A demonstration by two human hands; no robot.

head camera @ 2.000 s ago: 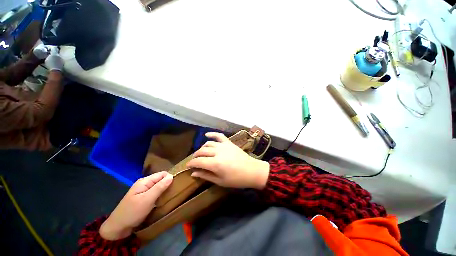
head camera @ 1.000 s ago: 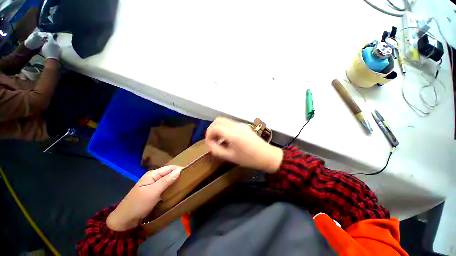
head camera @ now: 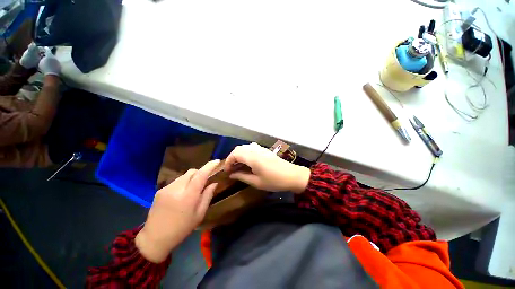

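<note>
The brown handbag body [head camera: 237,200] is on my lap below the table's front edge, its mouth facing up and partly hidden by my hands. My left hand [head camera: 179,208] grips the mouth's upper edge from the left. My right hand [head camera: 262,169] is on the same edge just right of it, with its fingers bent over the edge; the fingertips of the two hands are close together. A brown strap tab [head camera: 280,148] with small metal fittings shows beyond my right hand at the bag's far end.
On the white table [head camera: 226,62] lie a green-handled tool [head camera: 338,114], a wooden-handled tool [head camera: 386,112] and thread snips [head camera: 426,137]. A blue bottle stands in a cream cup [head camera: 402,73]. A blue bin [head camera: 127,163] holding brown pieces is below the table. A gloved person [head camera: 28,115] works at left.
My left hand has moved up and right along the bag's edge, closer to my right hand. My right hand has shifted slightly left and down. The view has shifted a little.
</note>
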